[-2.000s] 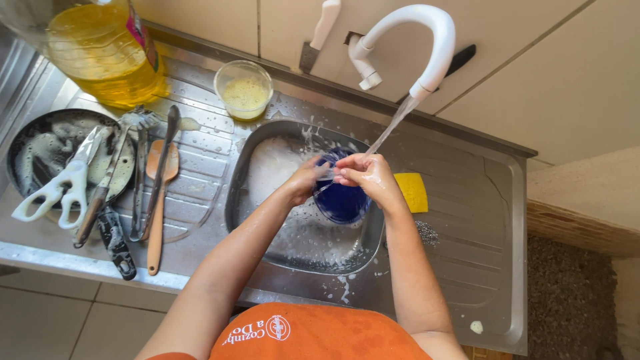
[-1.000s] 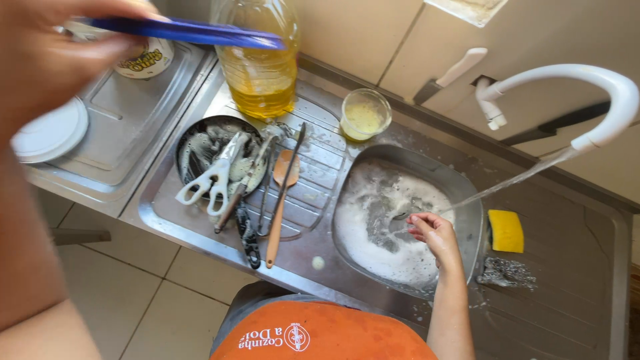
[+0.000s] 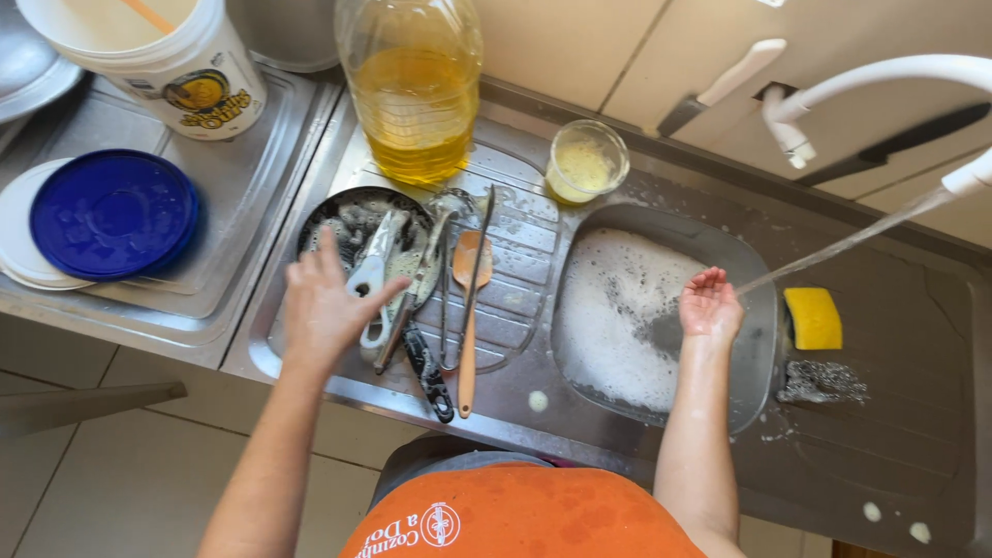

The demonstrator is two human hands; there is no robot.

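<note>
My left hand, fingers spread and empty, hovers over the left part of a soapy frying pan. White-handled scissors, a knife and other soapy utensils lie in and across the pan. Beside them rest an orange spatula with a wooden handle and a dark, thin utensil. My right hand, palm up and empty, is held over the foamy sink basin, where the stream of water from the white faucet reaches it. A blue lid lies partly over a white lid at the left.
A bottle of yellow liquid and a small cup stand behind the drainboard. A white bucket stands back left. Right of the basin lie a yellow sponge and steel wool. Knives are against the wall.
The blue lid, in my hands over the basin two seconds ago and raised in my left hand one second ago, now lies on the white lid, let go. My left hand has come down over the pan.
</note>
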